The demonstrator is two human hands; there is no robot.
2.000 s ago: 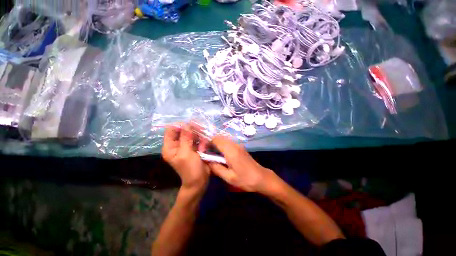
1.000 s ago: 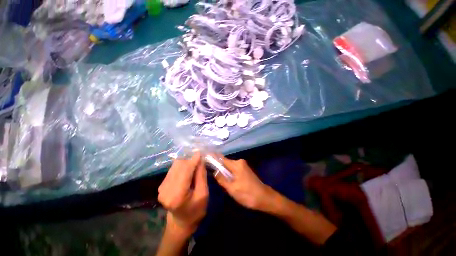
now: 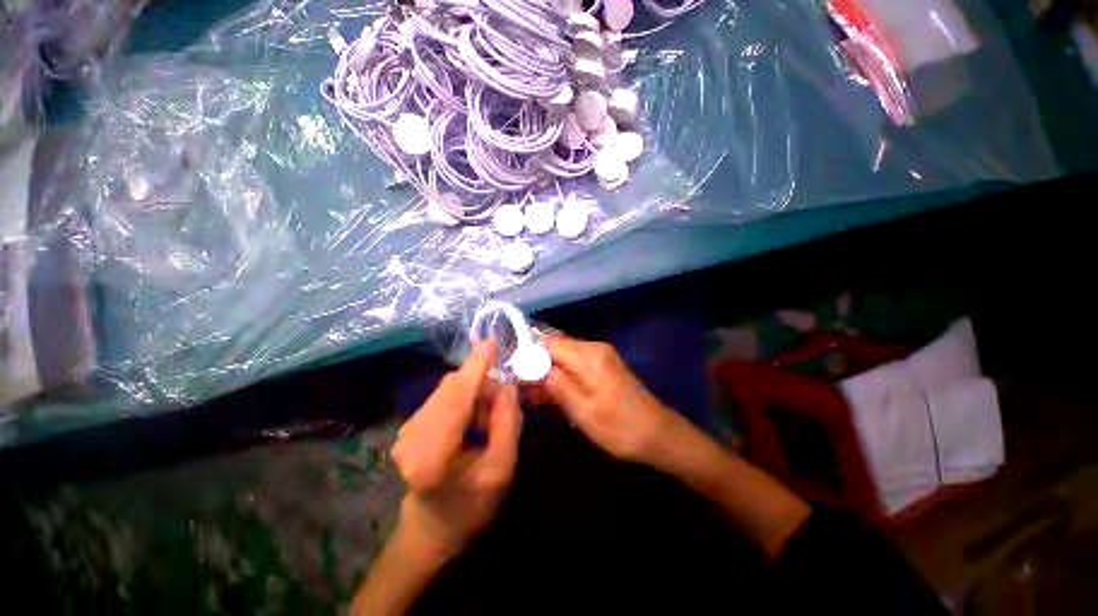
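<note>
A white charging cable (image 3: 531, 361) is held just off the bench's near edge, its round disc end and part of its coil showing between my hands. A thin clear film, likely a zip-lock bag, shows faintly around it; I cannot tell how far the coil is inside. My left hand (image 3: 455, 439) pinches the left side with thumb and fingers. My right hand (image 3: 598, 395) holds the right side beside the disc. A heap of coiled white cables (image 3: 500, 114) lies ahead, with several charging pucks (image 3: 538, 217) along its near edge.
Clear plastic sheet (image 3: 722, 132) covers the green bench. A stack of empty zip-lock bags (image 3: 933, 34) with a red-orange band lies at upper right. Crumpled film (image 3: 181, 229) and a box edge (image 3: 54, 277) are at left. A red stool (image 3: 801, 415) holds folded white cloth or paper (image 3: 925, 421).
The view has tilted down, so the heap sits higher in the picture. The disc and a cable loop now show between my hands, where a narrow white edge showed before.
</note>
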